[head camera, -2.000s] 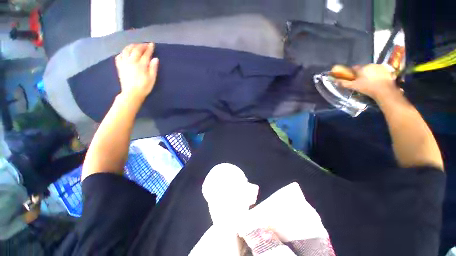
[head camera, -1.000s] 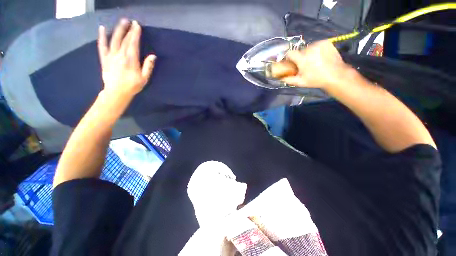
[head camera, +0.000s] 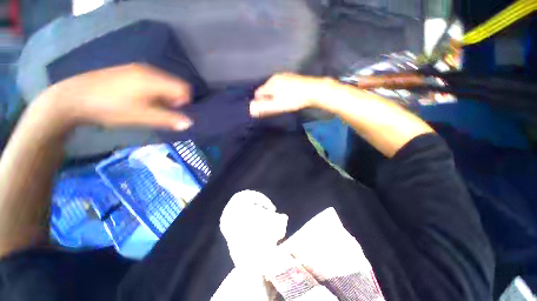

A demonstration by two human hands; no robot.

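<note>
The dark garment section (head camera: 132, 47) lies on the grey padded board (head camera: 253, 35), bunched towards the wearer's body. My right hand (head camera: 285, 95) is closed on the cloth near the board's front edge. My left hand (head camera: 138, 97) is blurred over the cloth's front part, thumb and fingers apart; whether it touches the cloth is unclear. The steam iron (head camera: 400, 79), blurred, sits to the right of the board, partly behind my right forearm, with no hand on it.
Blue plastic baskets (head camera: 147, 188) stand below the board at left. A yellow hose (head camera: 500, 22) runs off at upper right. The wearer's black shirt with white print fills the lower view.
My right hand has let go of the iron, now at right, and taken hold of the cloth. My left hand has moved down towards the body. The cloth is pulled in and folded.
</note>
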